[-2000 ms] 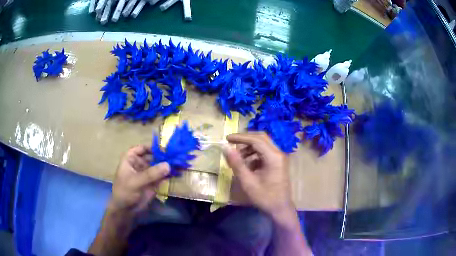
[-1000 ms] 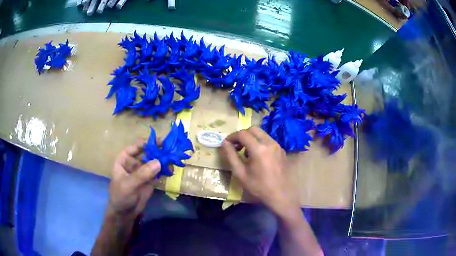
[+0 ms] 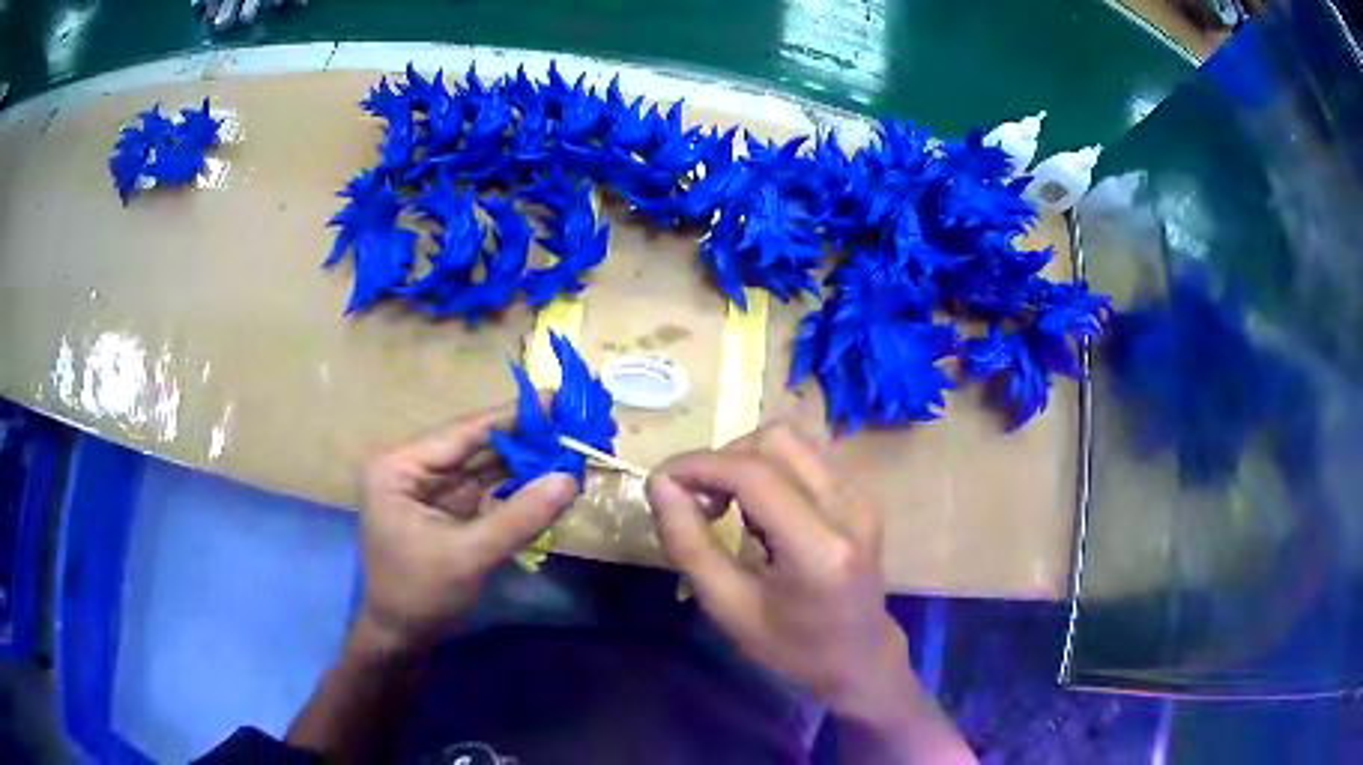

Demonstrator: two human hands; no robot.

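Note:
My left hand (image 3: 456,531) holds a spiky blue hair piece (image 3: 576,404) between thumb and fingers, over the near part of the bench. My right hand (image 3: 777,561) pinches a thin pale applicator stick (image 3: 610,459). The stick's far tip is at the blue piece, and appears to touch it. A small white oval glue dish (image 3: 646,381) lies on the work pad (image 3: 628,307), just beyond my hands. Yellow tape strips (image 3: 742,366) run along both sides of the pad, partly hidden by my hands.
Rows of curved blue sections (image 3: 478,247) lie behind the pad. A blue heap (image 3: 927,224) is at right, with white glue bottles (image 3: 1063,177) behind it. Another blue piece (image 3: 162,150) lies far left. A clear screen (image 3: 1079,523) stands right. The green belt (image 3: 628,33) runs behind; a blue tray (image 3: 239,583) is below left.
The stick has moved from the dish to the blue piece. My left hand has shifted right and the piece has turned. The view has shifted slightly, and the white-grey parts on the belt have moved left.

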